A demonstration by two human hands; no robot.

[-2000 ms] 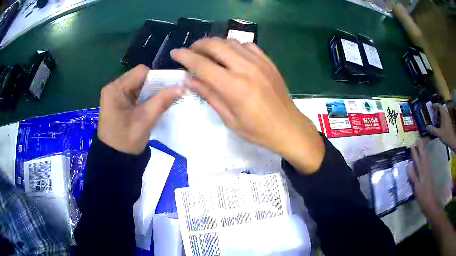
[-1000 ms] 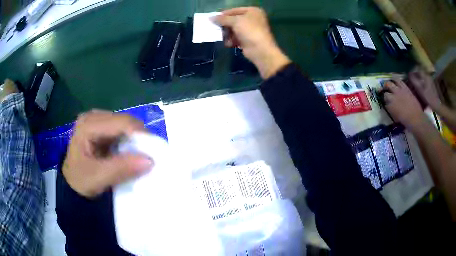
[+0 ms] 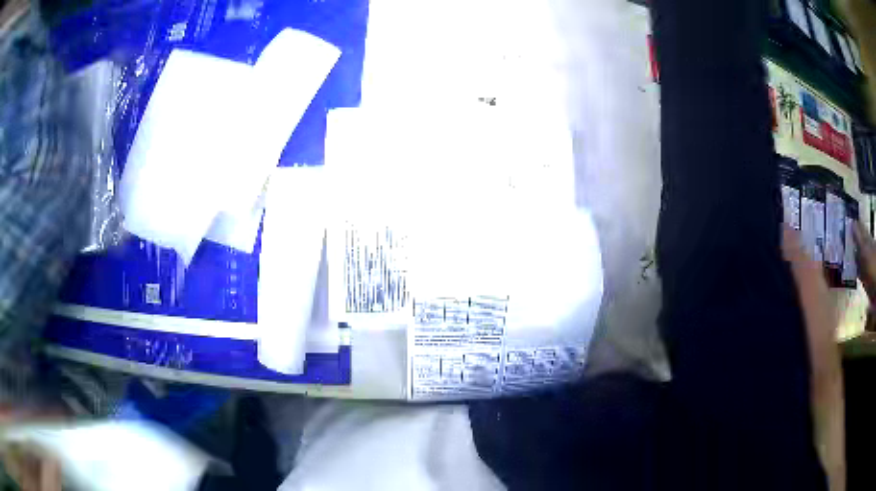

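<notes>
Printed label sheets (image 3: 458, 331) lie at the near edge of the work surface, their upper part washed out by glare. Blank white strips (image 3: 187, 144) lie on the blue area at left, and another pale strip (image 3: 288, 278) lies beside the sheets. My right arm in its black sleeve runs up the frame at right; my right hand is cut off by the top edge. At the bottom left corner, a blurred part of a hand shows by a blurred white sheet (image 3: 115, 455). I cannot tell whose hand it is or whether it grips the sheet.
A clear plastic bag (image 3: 104, 153) lies at the far left, beside another person's blurred plaid sleeve (image 3: 38, 211). At right, another person's hand and forearm are near a row of labelled black boxes (image 3: 815, 219). More black boxes stand at the top right on the green surface.
The view has swung down and to the left. My right hand, earlier holding a white label over the black boxes, has left the picture. The white paper in my left hand has left the middle.
</notes>
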